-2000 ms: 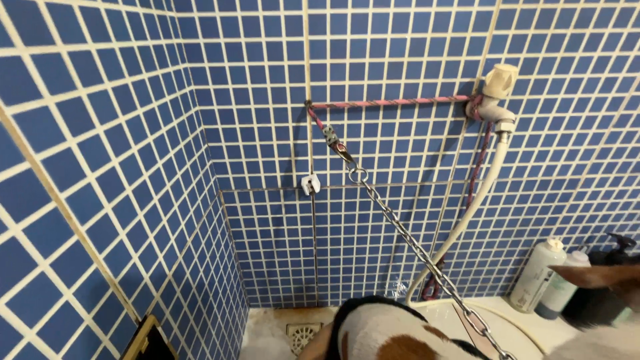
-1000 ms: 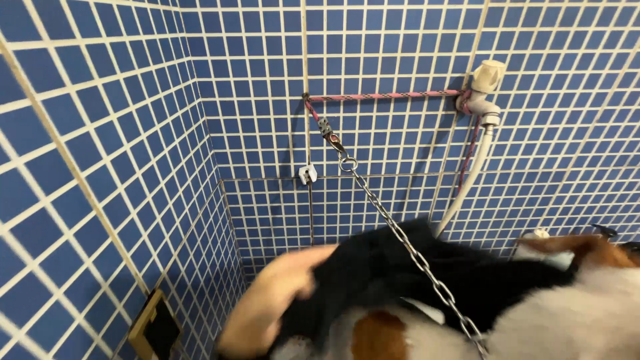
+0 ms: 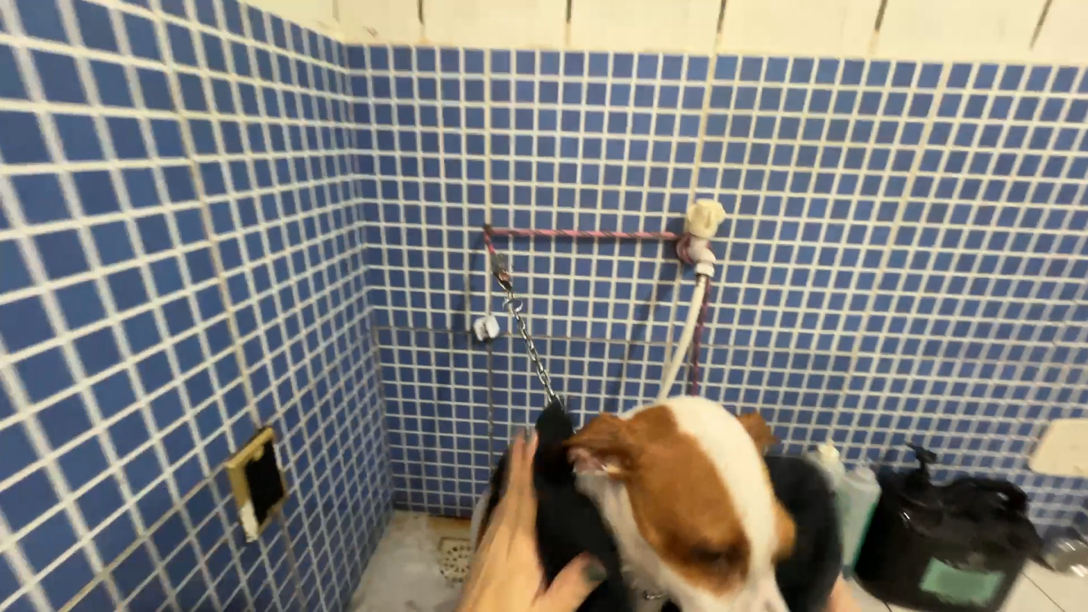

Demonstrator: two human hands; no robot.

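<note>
A brown and white dog (image 3: 693,493) faces the camera at the bottom middle, a black cloth (image 3: 574,523) around its neck and both sides. Spread over the cloth on the dog's left-of-view side is my left hand (image 3: 510,535), pressing it against the neck. Only a sliver of my right hand (image 3: 841,595) shows at the lower edge, by the cloth's other side; its fingers are hidden. A metal chain (image 3: 531,348) runs from behind the cloth up to a clip (image 3: 501,274) on a pink cord (image 3: 586,234).
The cord is tied to a white tap (image 3: 704,229) with a pale hose (image 3: 684,340). Bottles (image 3: 857,501) and a black jug (image 3: 943,535) stand at the right. A floor drain (image 3: 455,557) lies at lower left, below a wall box (image 3: 259,484).
The dog's head has come into view facing me, and the black cloth is now around its neck. My left hand has moved right. The view has tilted up.
</note>
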